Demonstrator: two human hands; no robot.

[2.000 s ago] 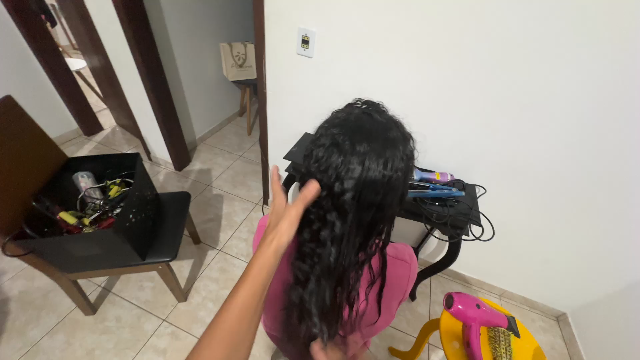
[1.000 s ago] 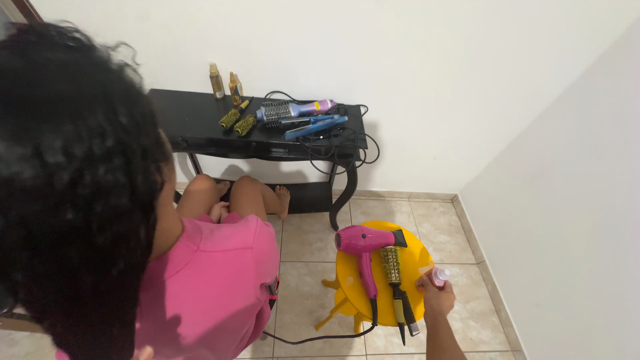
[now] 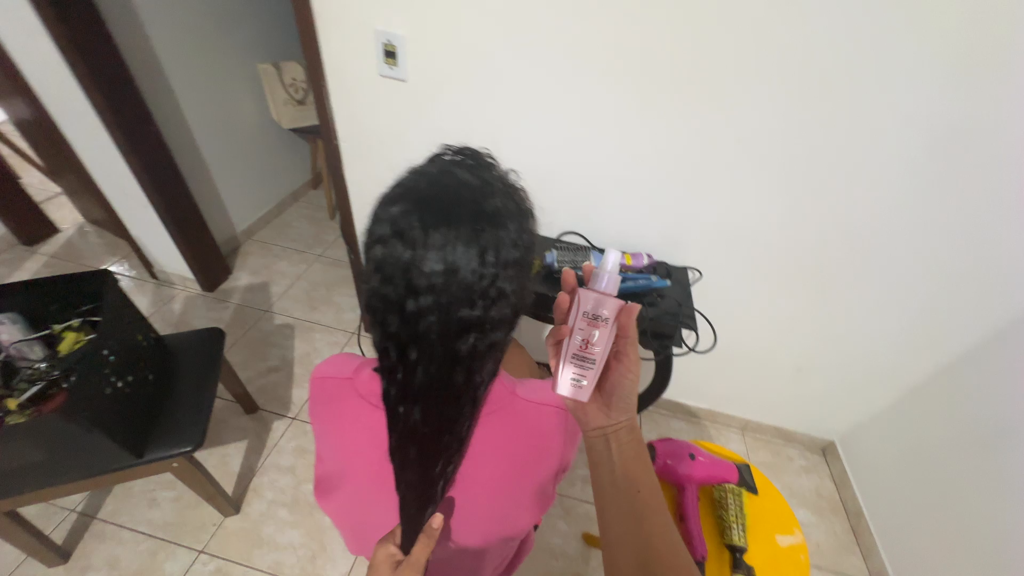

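My right hand [image 3: 604,360] holds up a pink Elseve bottle [image 3: 590,344] with a pale pump cap, its labelled front facing me. At the bottom, my left hand [image 3: 406,552] grips the gathered lower end of long, dark, wet-looking hair [image 3: 448,320]. The hair belongs to a seated person in a pink top [image 3: 512,448], back turned to me. A pink hair dryer [image 3: 688,468] and a round brush [image 3: 730,520] lie at the lower right. Behind the bottle are a blue hair straightener [image 3: 644,283] and a hot-air brush [image 3: 572,257].
The tools lie on a black side table [image 3: 680,288] with looping cables, against the wall. A yellow stool [image 3: 776,512] bears the dryer and round brush. At left, an open black box [image 3: 120,360] of supplies sits on a dark-seated chair [image 3: 196,384].
The view has swung back left from the yellow stool. My right hand has raised the bottle from beside the stool. My left hand now holds the hair gathered together, which hung loose two seconds ago.
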